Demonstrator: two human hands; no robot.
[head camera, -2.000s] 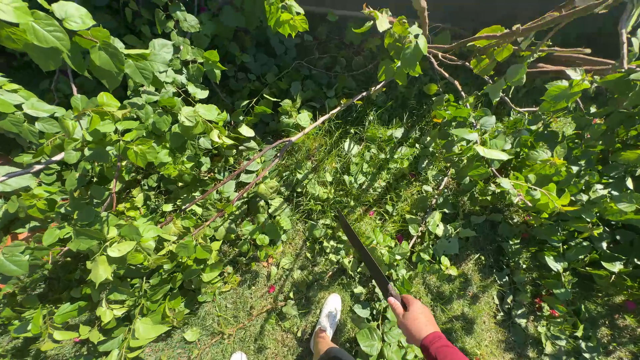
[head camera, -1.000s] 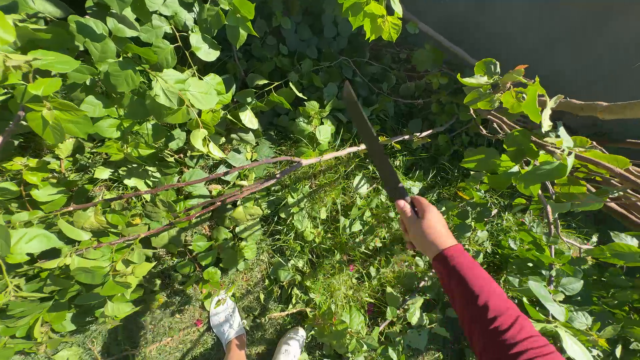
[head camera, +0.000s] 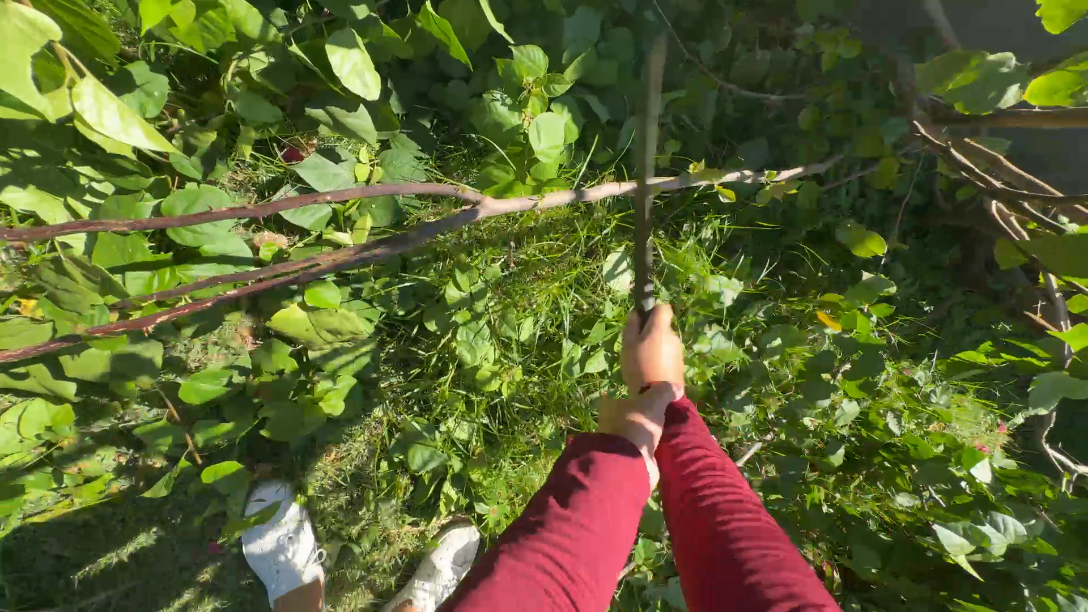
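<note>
My right hand (head camera: 654, 350) is closed around the handle of a machete (head camera: 648, 178), whose long blade points away from me, edge-on to the view. Just below it, my left hand (head camera: 636, 418) lies against the right wrist, its fingers partly hidden; what they grip cannot be made out. The blade passes across a forked woody branch (head camera: 561, 200) that runs from the left side toward the right; whether they touch cannot be told. The fork of the branch lies left of the blade, with two thinner stems leading off to the left edge.
Leafy vines (head camera: 323, 331) and grass cover the ground around the branch. More bare branches (head camera: 1011, 187) stick out at the right, near a grey surface (head camera: 1020, 34) at the top right. My white shoes (head camera: 285, 540) stand at the lower left.
My left hand has come into view at the right wrist. The blade, tilted up-left a second ago, now points nearly straight away. The view has moved closer to the forked branch.
</note>
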